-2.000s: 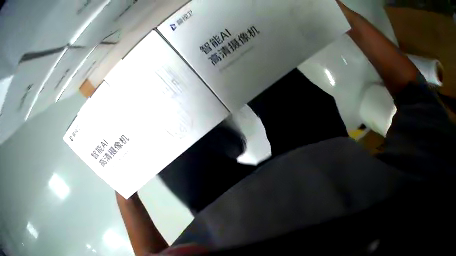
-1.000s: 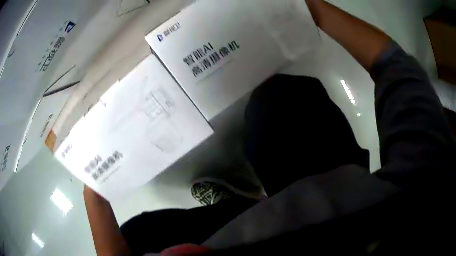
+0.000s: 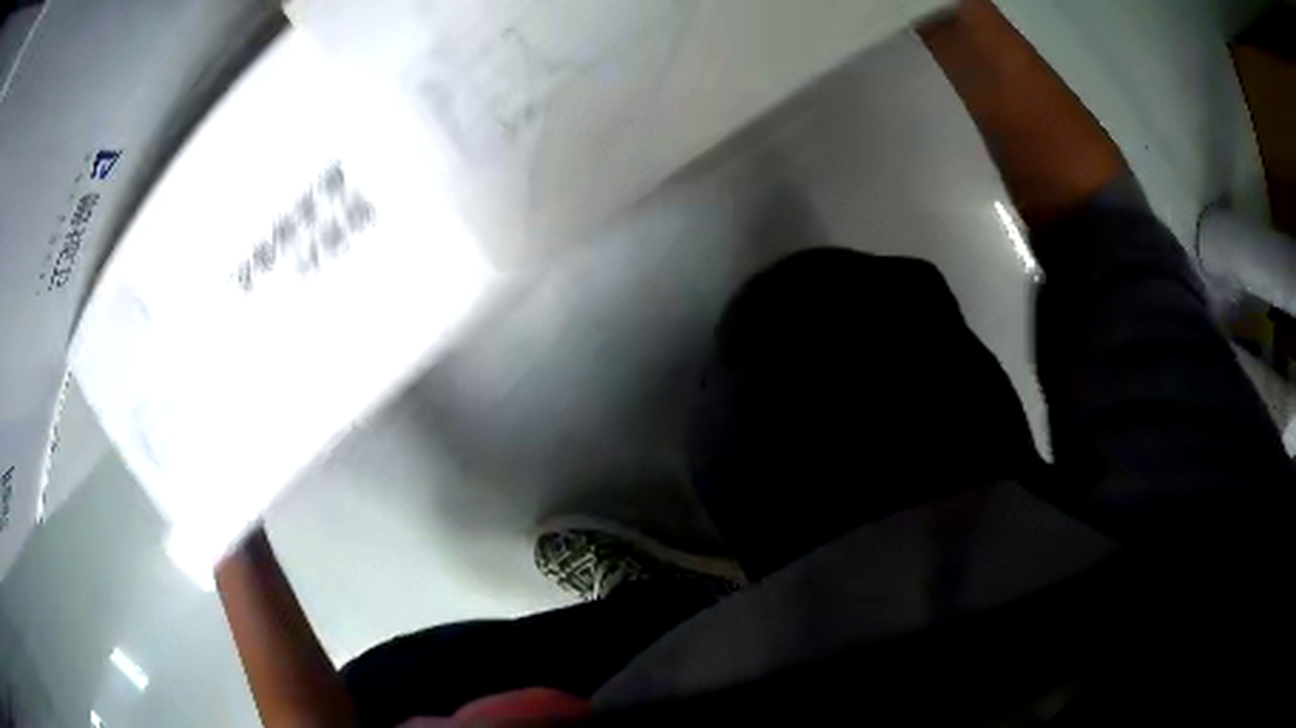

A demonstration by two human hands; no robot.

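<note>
Two white camera boxes are side by side, blurred by motion. The left box (image 3: 284, 285) has smeared dark lettering; the right box (image 3: 597, 114) has faint grey drawing and is cut off by the top edge. My left hand (image 3: 242, 548) is at the outer lower end of the left box, its fingers hidden by the box. My right hand (image 3: 952, 22) is at the outer end of the right box near the top edge, its fingers mostly hidden. The pair is held between the two hands.
White boxes of a stack (image 3: 85, 213) stand at the upper left, beside the held boxes. A shoe (image 3: 590, 558) is on the pale shiny floor (image 3: 412, 526) below. A white roll (image 3: 1244, 253) and brown cardboard (image 3: 1272, 93) are at the right edge.
The pair of boxes has moved up and left in the view, nearer the stack, and its faces have become blurred. Both hands stay at the outer ends.
</note>
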